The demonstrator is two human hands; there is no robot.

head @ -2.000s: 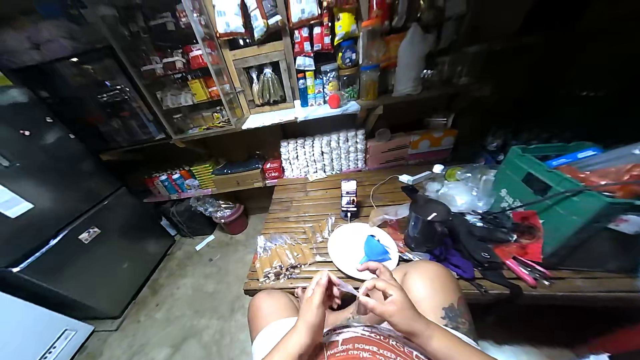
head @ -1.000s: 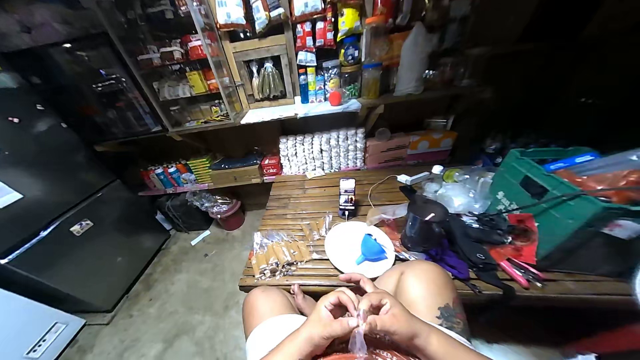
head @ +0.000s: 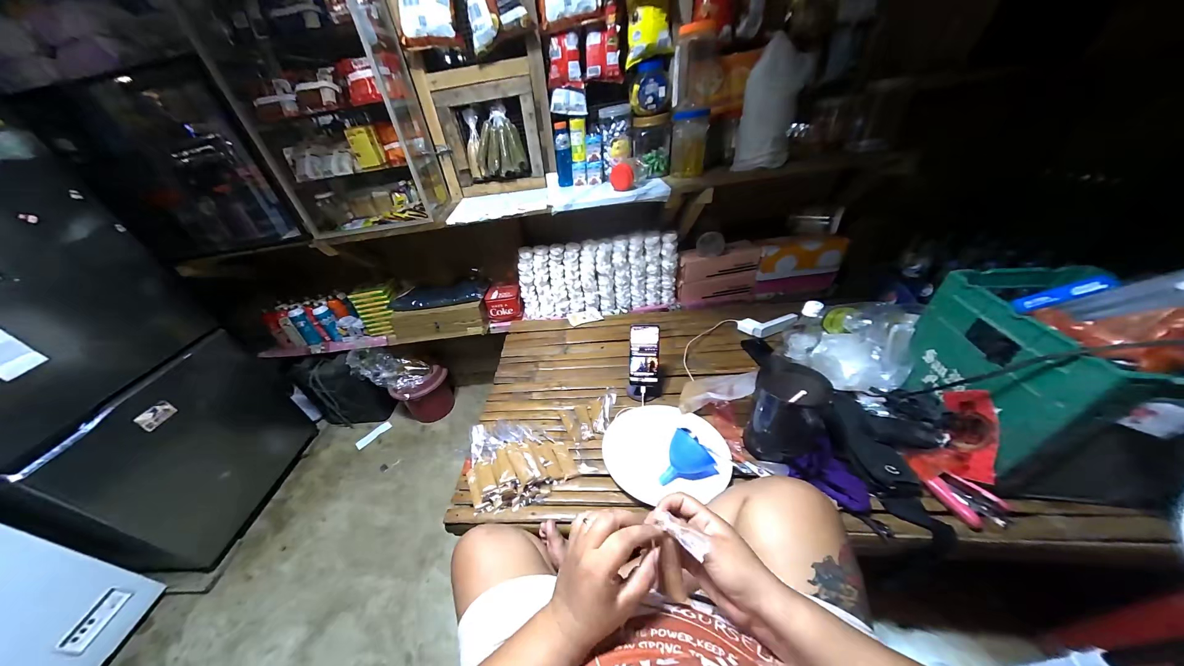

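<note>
Above my lap, my left hand (head: pixel 606 564) and my right hand (head: pixel 708 555) meet on a small clear plastic bag (head: pixel 672 569) with brown contents. Its clear loose end (head: pixel 686 536) is pinched by my right fingers, and my left fingers grip near its top. Just beyond my hands lies a white plate (head: pixel 629 453) bearing a blue plastic funnel (head: pixel 689 456). Left of the plate, several filled small bags (head: pixel 523 467) with brown contents lie in a pile, and a few more (head: pixel 587 418) lie behind them. The bag is partly hidden by my fingers.
A phone (head: pixel 645 356) stands upright on the bamboo-slat table (head: pixel 546 361), its cable attached. To the right are a black container (head: pixel 786 416), a purple cloth (head: pixel 826 474), pink-handled tools (head: pixel 957 499) and a green plastic crate (head: pixel 990 370). A maroon bucket (head: pixel 427 396) stands on the floor at left.
The bag's clear end, upright between my fingertips a second ago, now slants to the right, and brown contents show beneath it. My hands have shifted on the bag.
</note>
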